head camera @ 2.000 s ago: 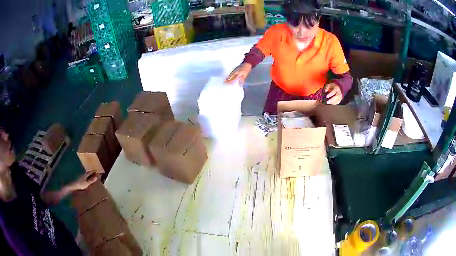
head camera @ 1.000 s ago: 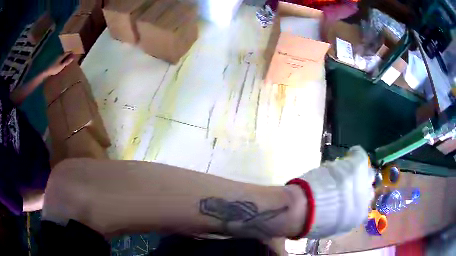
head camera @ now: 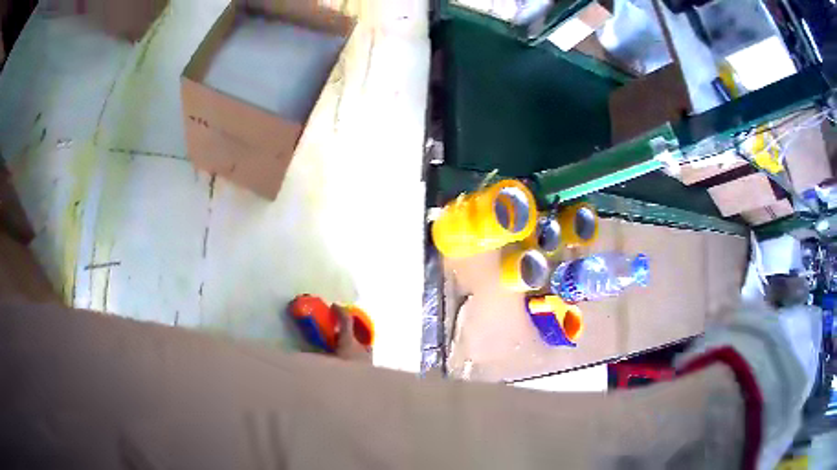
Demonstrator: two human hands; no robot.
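Note:
An open carton (head camera: 240,138) stands on the pale table (head camera: 138,229) at the upper left, with a pale sheet or liner (head camera: 275,66) inside. My right hand (head camera: 349,340) is mostly hidden behind my left forearm; a finger or thumb shows on the tape gun (head camera: 317,323), orange-red and blue, low over the table. My left forearm crosses the whole bottom of the picture. My left hand (head camera: 780,376), in a white glove with a red cuff, is blurred at the right; its fingers are unclear, and whether it holds anything cannot be told.
The cardboard-covered side bench (head camera: 642,317) holds yellow tape rolls (head camera: 468,228), a clear water bottle (head camera: 601,275) and a second tape dispenser (head camera: 553,321). A green frame bar (head camera: 610,167) stands behind it. Part of another carton (head camera: 23,266) shows at the left edge.
The view has swung right and down. My left arm, absent at first, then reached in across the picture, and the gloved hand is now farther right. The right hand and tape gun have appeared.

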